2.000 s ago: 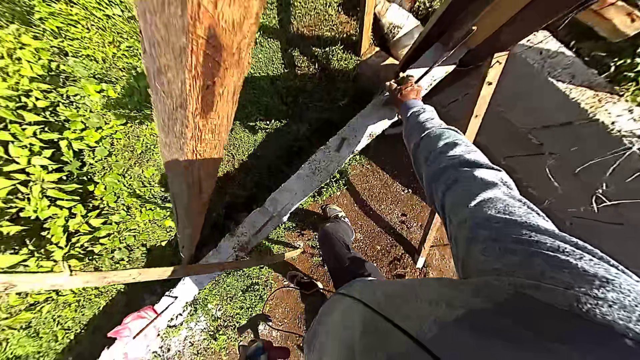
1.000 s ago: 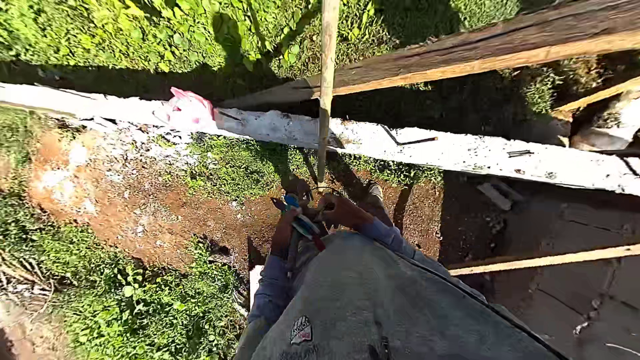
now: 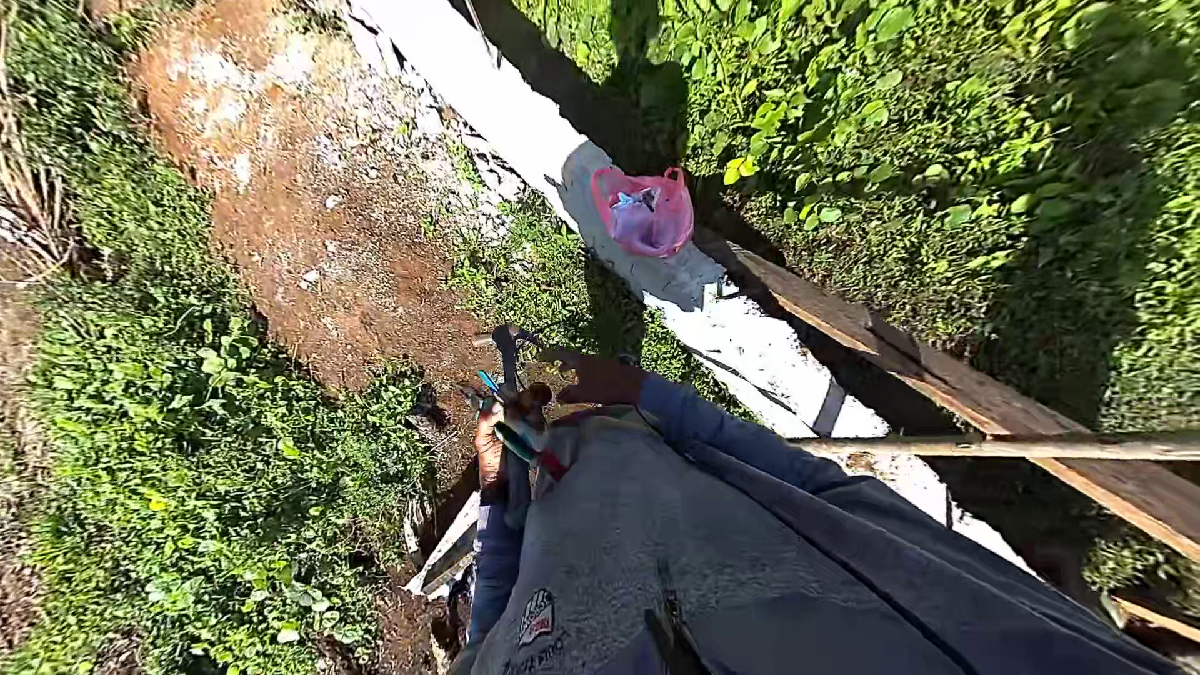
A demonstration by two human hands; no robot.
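My left hand (image 3: 489, 445) is closed around a hammer (image 3: 509, 361), whose head points away from my body. Bunched against the hammer is a hand tool with red and green grips (image 3: 531, 450), probably pliers, and a small blue piece shows beside it. Just right of the hammer head is my right hand (image 3: 605, 379), in shadow, its fingers apart and nothing visible between them. A pink plastic bag (image 3: 645, 214) with things inside sits on the white-topped low wall (image 3: 525, 122).
A long wooden plank (image 3: 975, 394) lies at a slant beyond the wall on the right. A thin wooden pole (image 3: 1031, 446) crosses over the wall and plank. Bare brown soil (image 3: 319, 281) lies left of the wall, with leafy plants (image 3: 225, 487) beside it.
Two seconds ago my right hand was out at the timber by the wall's far end; now it is close to my body beside the left. The view has swung strongly leftward along the wall.
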